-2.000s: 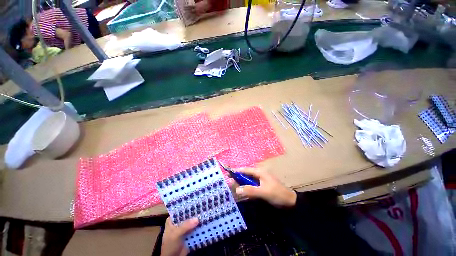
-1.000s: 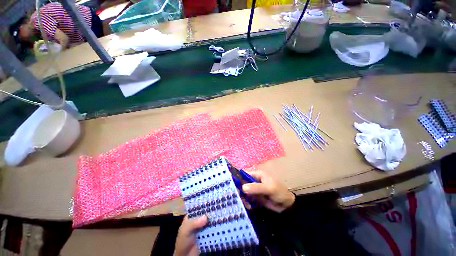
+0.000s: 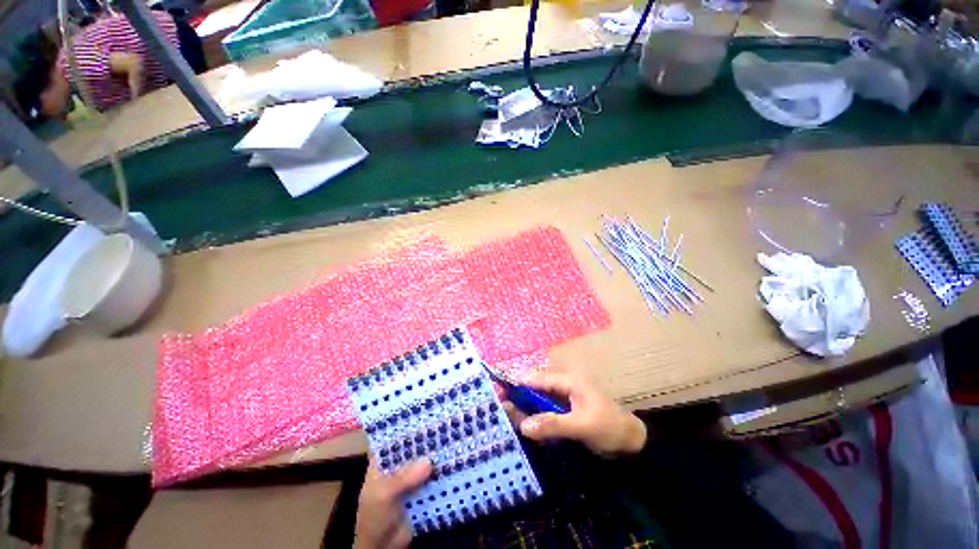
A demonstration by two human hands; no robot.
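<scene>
A white-blue PCB panel [image 3: 442, 429] with rows of dark components is held tilted over the bench's front edge. My left hand [image 3: 391, 500] grips its lower left edge, thumb on top. My right hand [image 3: 593, 418] holds diagonal cutters with blue handles [image 3: 537, 400]; their metal jaws point up and left at the panel's upper right edge. Whether the jaws touch the panel I cannot tell. Pink bubble wrap [image 3: 311, 349] lies on the cardboard behind the panel.
A pile of thin pale strips [image 3: 653, 266], a crumpled white wad [image 3: 814, 305] and more panels [image 3: 938, 255] lie to the right. A white bowl [image 3: 113, 284] stands at left. Behind runs the green conveyor belt [image 3: 419, 161] with white pieces. A person in a striped top is far left.
The panel moved right, then back left and flatter, with both hands. The cutters show more clearly beside its edge. White items on the belt have shifted right.
</scene>
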